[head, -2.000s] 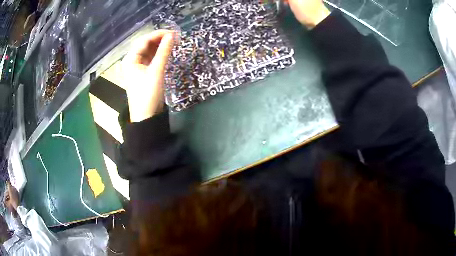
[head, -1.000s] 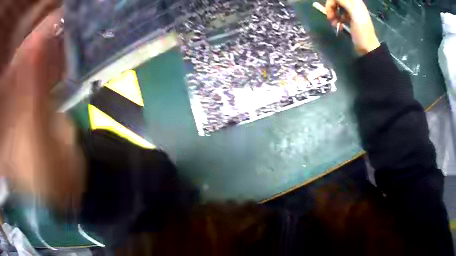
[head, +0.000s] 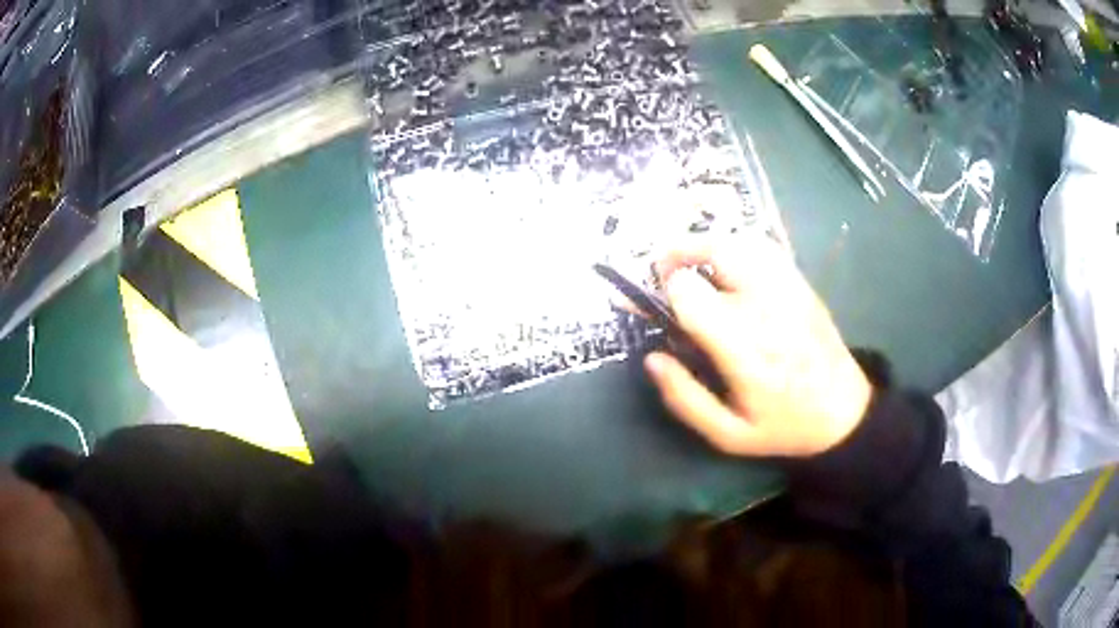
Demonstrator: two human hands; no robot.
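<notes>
The clear parts tray [head: 430, 400] lies in front of me, covered in small black and silvery pieces, with strong glare over its middle. My right hand [head: 749, 350] is over the tray's right front part and holds dark slim tweezers [head: 632, 291], pointing up and left over the pieces. My left hand [head: 49, 564] is blurred and cut off at the lower left corner. Its fingers and anything in them cannot be made out.
A thin pale-ended tool [head: 820, 120] lies right of the tray, beside a clear empty tray [head: 982, 221]. Yellow and black hazard tape [head: 215, 331] and a white cord [head: 52, 405] are left. Dark wrapped trays [head: 221, 86] stand behind. A white sleeve [head: 1080, 282] is at right.
My right hand has come down and left from beyond the tray's right side to over its front. My left hand has moved from over the tray's left side to the lower left corner.
</notes>
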